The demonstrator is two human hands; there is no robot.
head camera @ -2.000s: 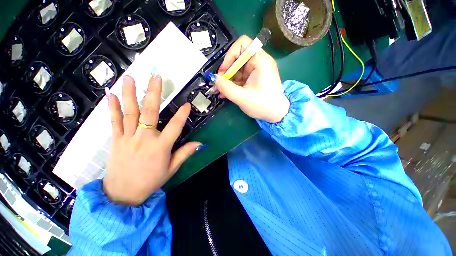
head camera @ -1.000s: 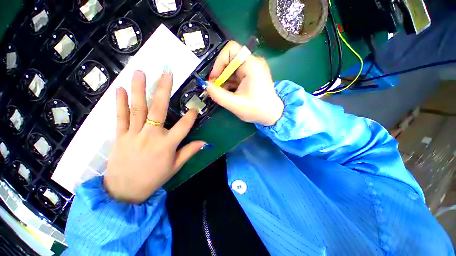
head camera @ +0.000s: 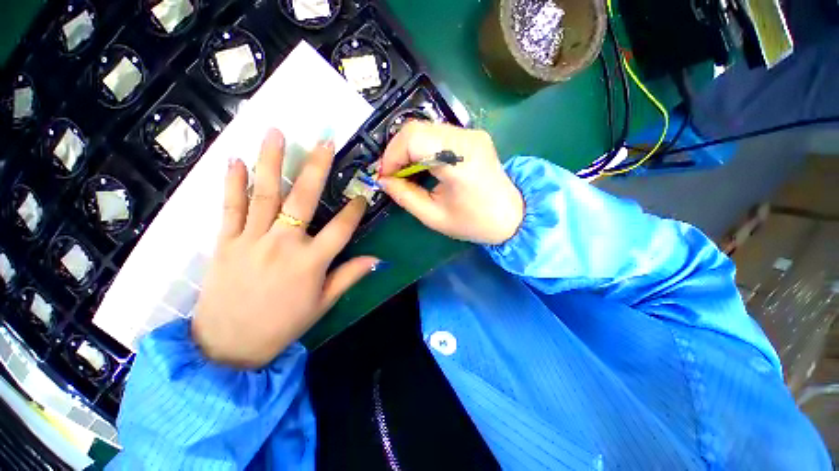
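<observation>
My left hand [head camera: 267, 267] lies spread on the white pad sheet [head camera: 308, 83], which rests across the black blister tray [head camera: 207, 106]. Its index finger reaches to the round module at the tray's near right edge. My right hand [head camera: 460, 179] grips a slim yellow tool [head camera: 411, 169] with a dark end, its tip hidden by the fingers at that module. A pale square pad [head camera: 355, 187] shows on the module between both hands. Other round modules with pale square centres [head camera: 177, 137] sit in the tray pockets.
A brown round pot [head camera: 505, 57] with silvery shavings stands at the top right on the green mat [head camera: 543, 124]. Black and yellow-green cables [head camera: 659, 106] run beside it to a black device. Spare pad sheets [head camera: 46, 386] lie at the lower left. Cartons show at the far right.
My right hand has moved slightly down, and the yellow tool has tilted flatter. A tray pocket above the hand is now uncovered. My left fingers have shifted a little right on the sheet.
</observation>
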